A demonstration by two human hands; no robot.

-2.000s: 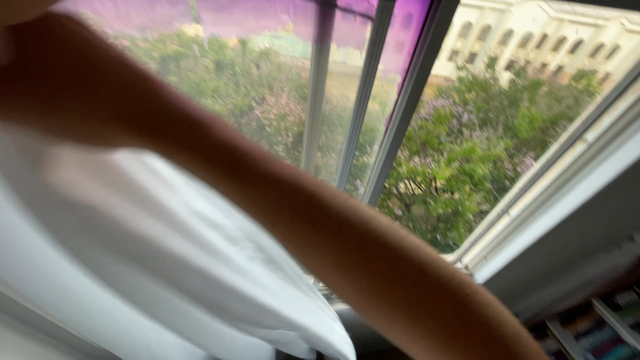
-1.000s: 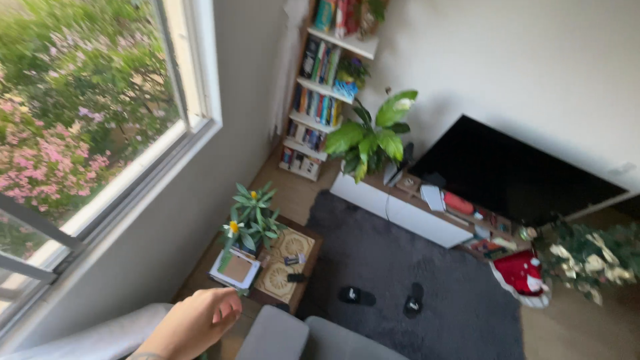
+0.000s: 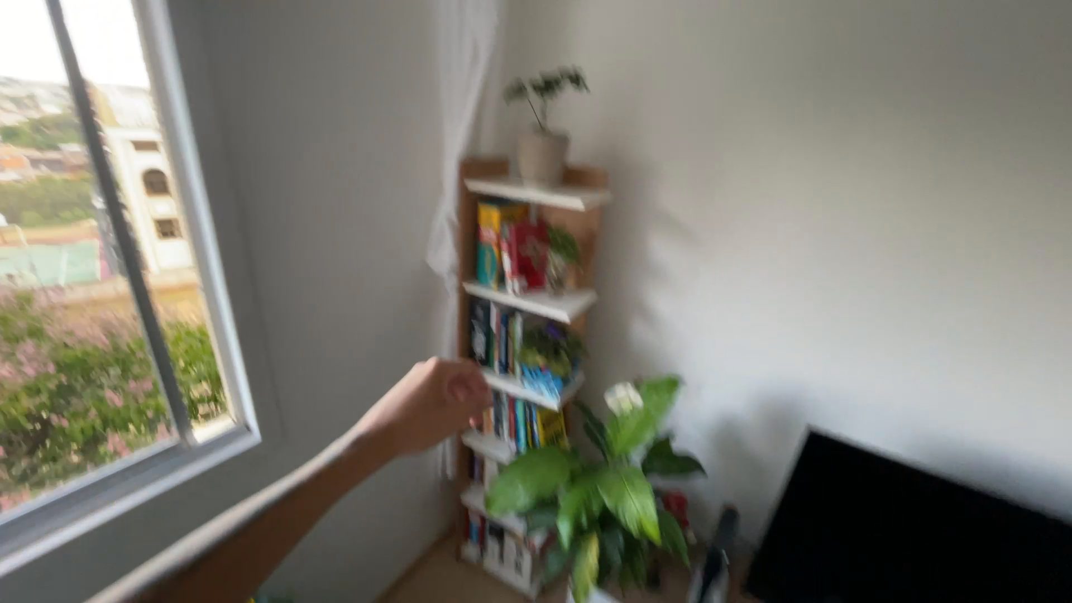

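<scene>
My left hand [image 3: 444, 404] reaches in from the lower left on an outstretched arm, its fingers curled. Motion blur hides the fingertips, and no object shows in the hand. In the picture it overlaps the left edge of a tall corner bookshelf [image 3: 529, 300] and the lower part of a white curtain [image 3: 461, 126]; whether it touches the curtain cannot be told. Books and small plants stand on the shelves, with a potted plant [image 3: 543, 155] on top. A large leafy plant [image 3: 615, 486] with a white flower is just right of and below the hand. My right hand is out of view.
At the left, a framed window [image 3: 213, 276] looks out on flowering bushes, a pale building and a sports court. A black flat-screen television [image 3: 913, 528] stands at the lower right before a pale wall [image 3: 837, 209].
The view has swung from the window, past the floor and rug, up to the corner bookshelf. My left hand, low at the frame's edge one second ago, is now stretched out farther ahead.
</scene>
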